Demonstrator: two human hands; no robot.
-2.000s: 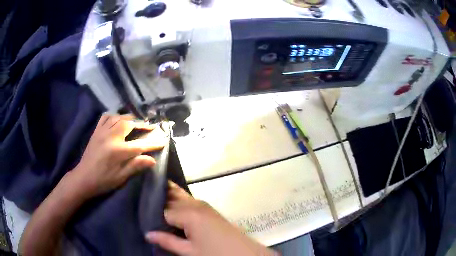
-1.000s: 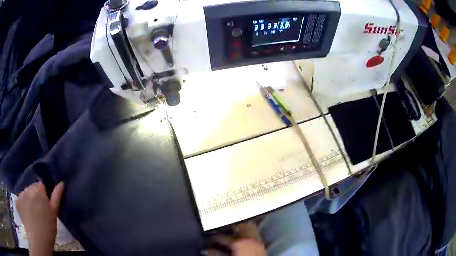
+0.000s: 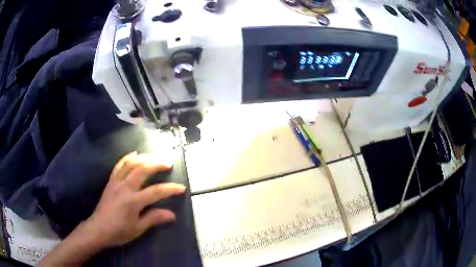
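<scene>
A dark navy garment piece lies on the table left of the ruler scale, its straight right edge running from the needle area to the bottom of the view. My left hand lies flat on the cloth with fingers spread, fingertips close to that edge. It grips nothing. My right hand is out of the picture. The presser foot and needle are at the cloth's upper end, under the left end of the white sewing machine head; glare hides the detail there.
Right of the needle, a blue and green tool lies on the table. A beige cord runs beside it. A black cloth patch is at right. Bunched dark cloth lies at left.
My left hand has moved from the lower left up onto the cloth near its right edge. My right hand has left the bottom of the picture. The machine appears lower and further right.
</scene>
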